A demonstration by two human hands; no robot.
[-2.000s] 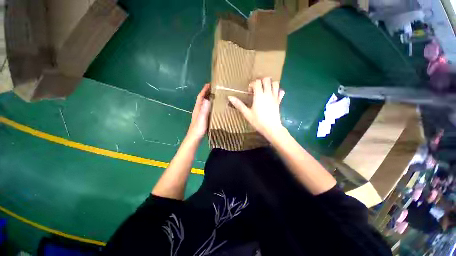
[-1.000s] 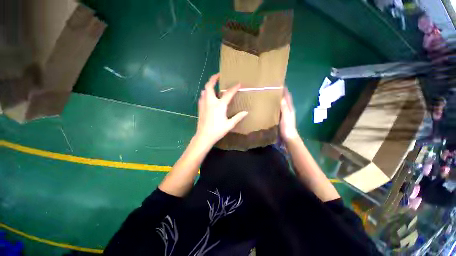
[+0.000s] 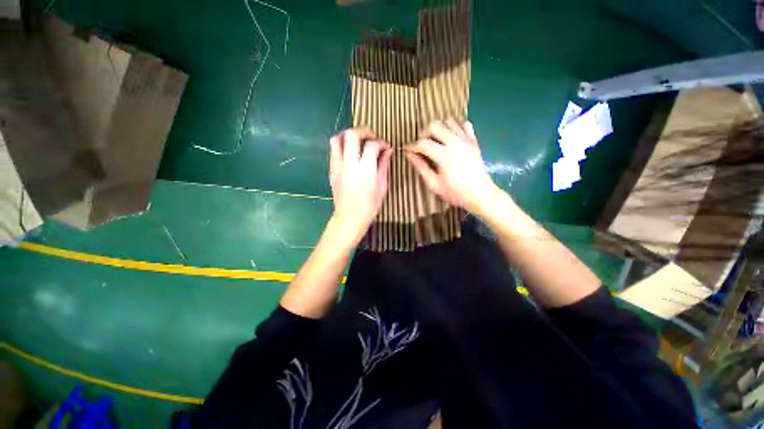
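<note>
A bundle of carton blanks (image 3: 402, 109) lies in front of my body, its ridged edges facing up and running away from me. Both my hands are on its middle. My left hand (image 3: 360, 167) is on the left half, fingers bent, thumb and fingertips pinched near the centre. My right hand (image 3: 452, 163) is on the right half, its fingertips pinched just right of my left ones. A thin band seems to lie between the fingertips, mostly hidden by them. The bundle's far end is stepped, reaching further on the right.
A large open carton (image 3: 126, 126) stands at the left. Another large carton (image 3: 687, 176) stands at the right beside a pale metal bar (image 3: 670, 75). White slips (image 3: 584, 130) lie on the green floor (image 3: 218, 318). Loose string (image 3: 250, 92) and yellow lines are on the floor.
The bundle has turned from its flat broad face to its ridged edges. My right hand has moved from the bundle's right side onto its top; my left fingertips have come to meet it near the centre.
</note>
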